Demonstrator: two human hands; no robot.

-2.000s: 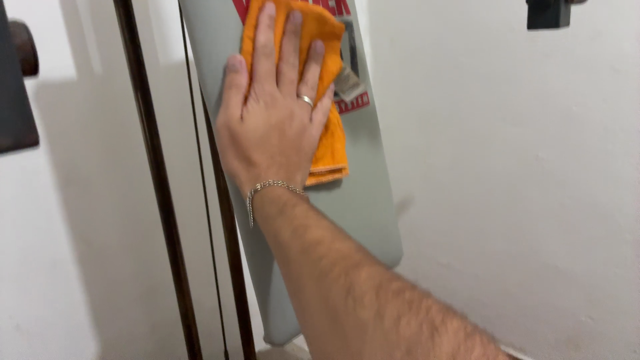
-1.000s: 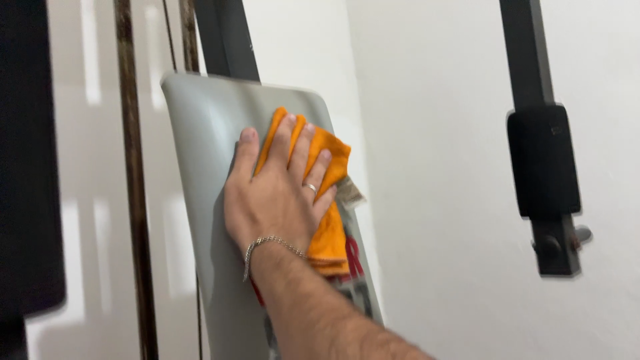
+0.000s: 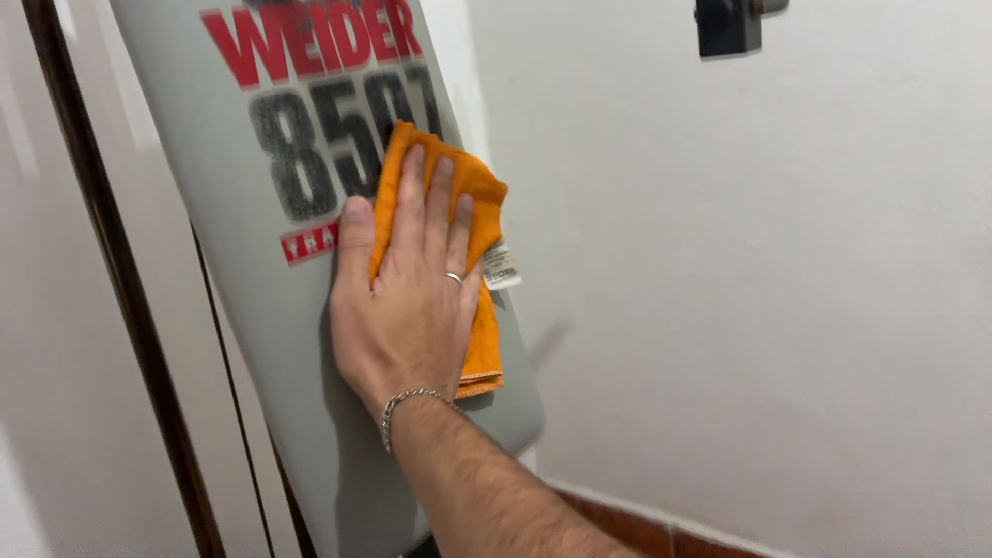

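Note:
My right hand (image 3: pixel 407 310), with a ring and a chain bracelet, lies flat with its fingers pointing up. It presses a folded orange cloth (image 3: pixel 484 341) against the front of a grey bench pad (image 3: pixel 287 349), near the pad's right edge. The thumb rests beside the cloth, close to a small red printed strip (image 3: pixel 306 244). Above are large red Weider letters (image 3: pixel 310 43) and worn black numerals (image 3: pixel 294 155), partly covered by the cloth. A white tag (image 3: pixel 501 265) sticks out from the cloth's right side. My left hand is out of view.
The pad stands steeply tilted before a white wall (image 3: pixel 736 271). Dark upright strips (image 3: pixel 124 279) run along a pale surface at the left. A black metal bar end (image 3: pixel 728 29) hangs at the upper right. Reddish-brown skirting tiles (image 3: pixel 620 527) line the wall's foot.
My right hand and the orange cloth have moved down the pad, from above the red letters to beside the small red strip. The view has tilted downward.

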